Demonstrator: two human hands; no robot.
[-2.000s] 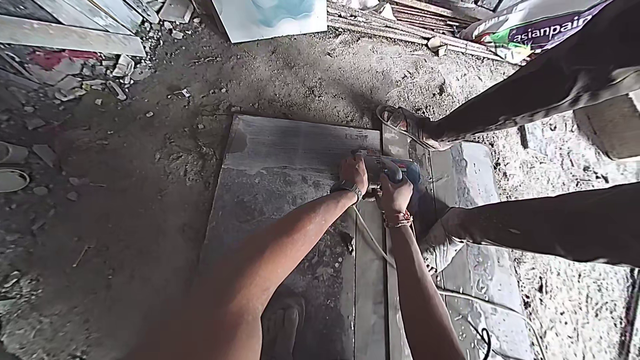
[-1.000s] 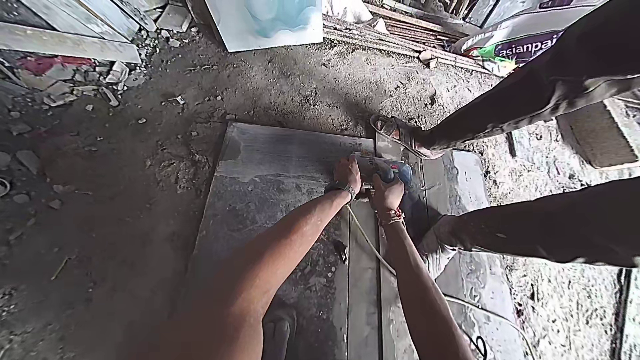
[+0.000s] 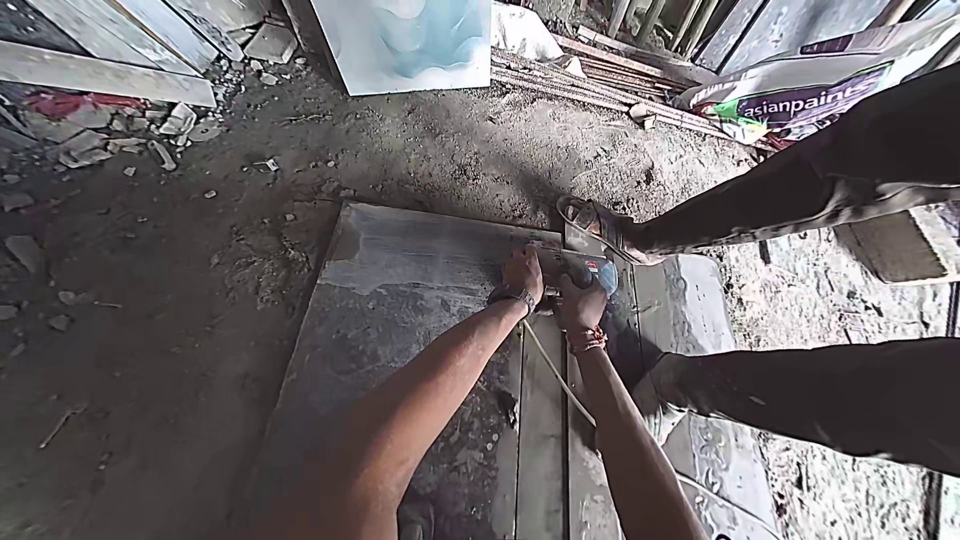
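A corded power tool with a blue and grey body (image 3: 598,271) lies over the upper part of a large grey board (image 3: 420,300). My left hand (image 3: 523,276) is closed around its front end. My right hand (image 3: 581,304) grips its rear part, just right of my left. The tool's working end is hidden, so its exact kind cannot be told. A pale cord (image 3: 551,360) runs from the tool down under my right forearm. Beneath the tool, narrow strips (image 3: 541,435) run lengthwise beside the board.
Another person's sandalled foot (image 3: 600,229) rests on the strips close to the tool; the other foot (image 3: 660,397) stands nearer me. Metal rods (image 3: 615,90), a paint-branded sack (image 3: 810,101) and a blue-white panel (image 3: 420,45) lie beyond. Rubble (image 3: 90,139) is at upper left, a block (image 3: 896,247) at right.
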